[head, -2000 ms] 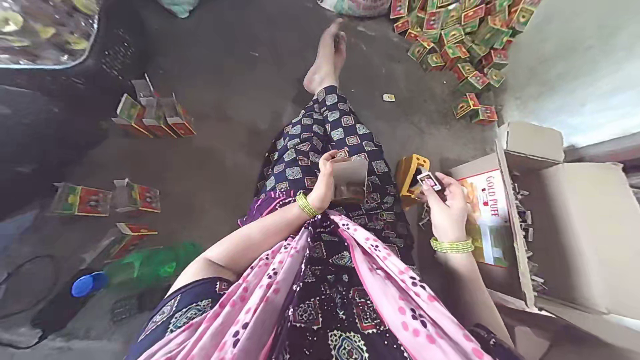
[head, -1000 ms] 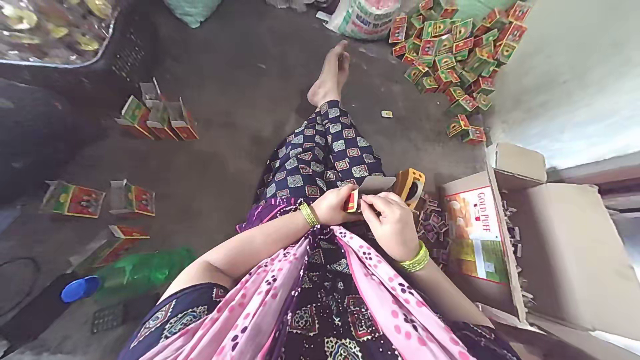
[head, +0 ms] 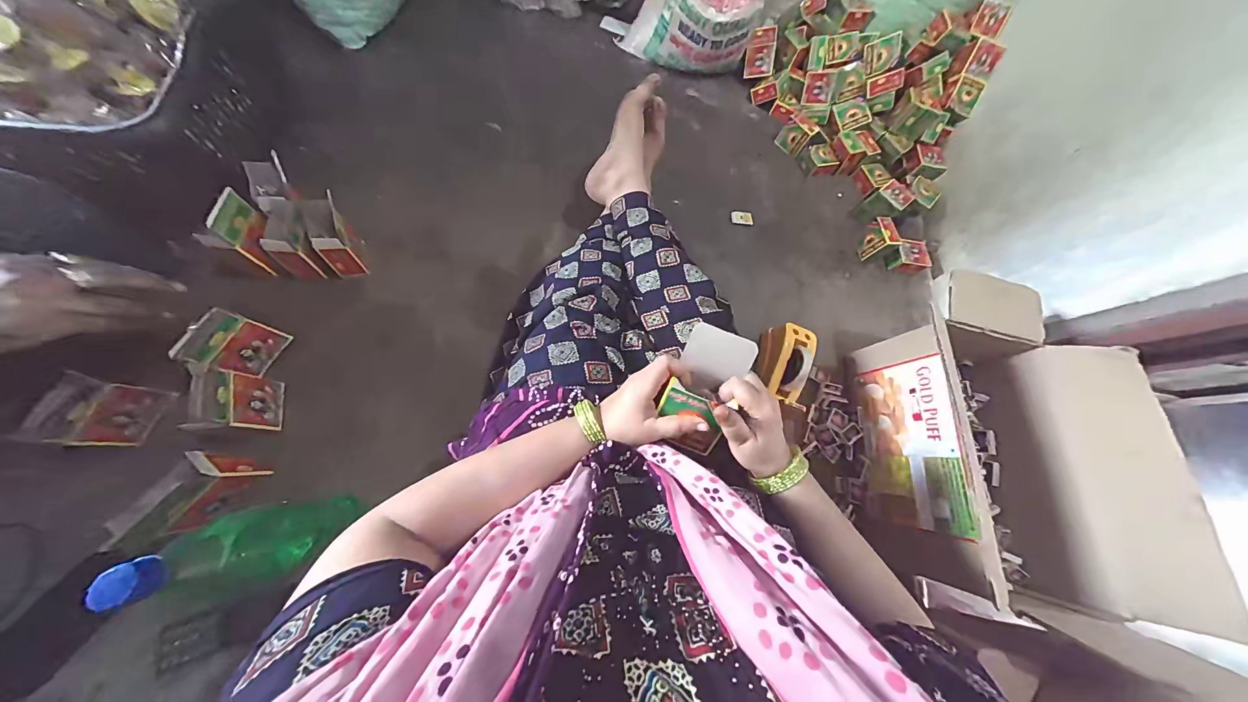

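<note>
Over my lap, my left hand (head: 648, 405) grips a small green and red printed carton (head: 687, 405) whose pale flap (head: 720, 353) stands up. My right hand (head: 753, 424) is at the carton's right side, fingers bent, with a small pale piece between thumb and forefinger; what it is, I cannot tell. A yellow tape dispenser or similar yellow object (head: 788, 361) lies just beyond my right hand. Small dark and pale pieces (head: 834, 419) are heaped beside it, next to an open cardboard box (head: 916, 429).
Folded cartons stand on the floor at left (head: 288, 239), with more below them (head: 234, 395). A green plastic bottle (head: 263, 536) with a blue cap lies nearby. Many small cartons (head: 868, 107) are piled by the wall. A black crate (head: 185, 107) is upper left; another person's hand (head: 58, 297) shows below it.
My right hand has come from beside the yellow object to the carton in my left hand. The carton now shows its green side. Another person's hand has appeared at the left edge.
</note>
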